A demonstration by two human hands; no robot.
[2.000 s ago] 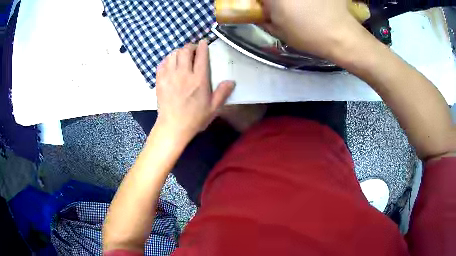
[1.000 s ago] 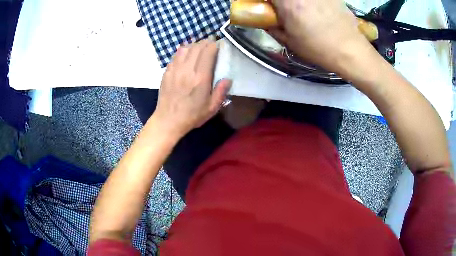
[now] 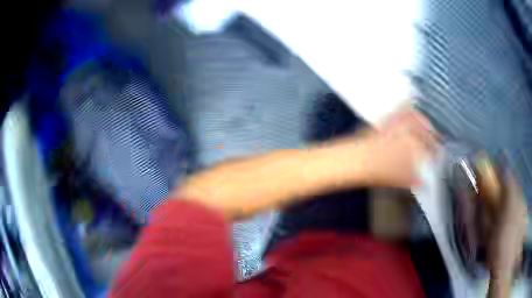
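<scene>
The frame is heavily blurred. My left hand (image 3: 402, 145) is right of centre, at the near edge of the white table cover (image 3: 361, 52), beside the checked garment (image 3: 466, 70), which looks grey and striped at the upper right. Its fingers are too smeared to make out. My right hand (image 3: 508, 224) is at the far right, around the orange-brown handle of the iron (image 3: 466, 204). The iron is a dark, shiny smear on the white cover. Its tip and its contact with the cloth cannot be made out.
A heap of checked cloth (image 3: 134, 139) lies in a blue holder (image 3: 46, 110) at the left. A pale curved edge (image 3: 29, 198) runs down the far left. Speckled floor (image 3: 245, 99) shows between the heap and the table.
The view has swung left and tilted, so table, hands and iron now appear further right and the cloth heap higher up. My right hand still appears on the iron handle.
</scene>
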